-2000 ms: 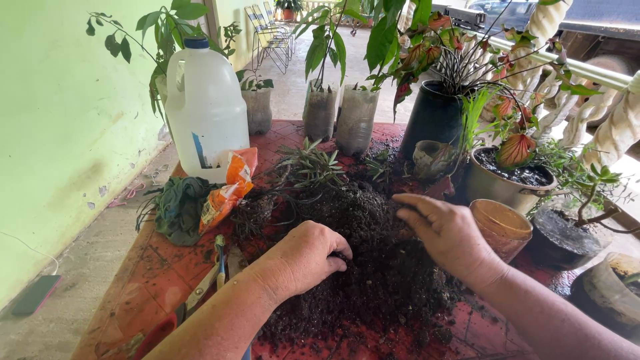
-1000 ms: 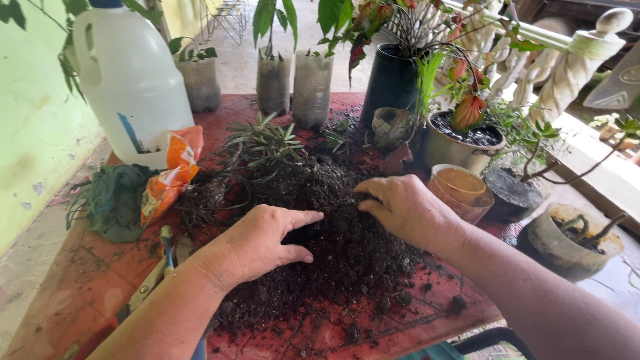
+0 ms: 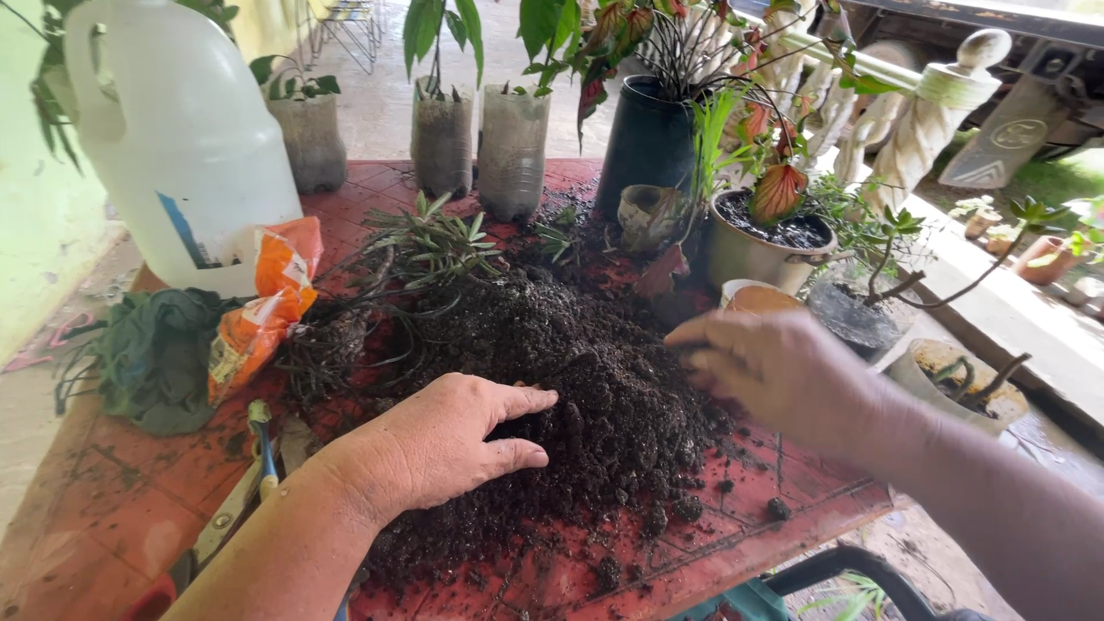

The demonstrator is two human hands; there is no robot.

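Observation:
A mound of dark potting soil (image 3: pixel 595 371) lies on the red table (image 3: pixel 690 561). My left hand (image 3: pixel 457 440) rests against its near left side, thumb and forefinger apart, holding nothing visible. Over the right edge of the mound my right hand (image 3: pixel 759 371) is blurred, fingers curled; whether anything is in it cannot be told. An uprooted plant with narrow leaves (image 3: pixel 435 246) lies behind the soil, its roots (image 3: pixel 332 345) spread to the left. Just behind my right hand stands a brown plastic pot (image 3: pixel 759 297), partly covered by it.
At left are a translucent plastic jug (image 3: pixel 190 155), an orange plastic packet (image 3: pixel 267 302), a dark green cloth (image 3: pixel 159 354) and pruning shears (image 3: pixel 228 513). Cut-bottle planters (image 3: pixel 513 147), a tall dark pot (image 3: pixel 647 138) and a cream pot (image 3: pixel 768 250) line the back and right.
My right hand has lifted off the soil and moved right, towards the brown pot. My left hand remains at the mound. The view has shifted.

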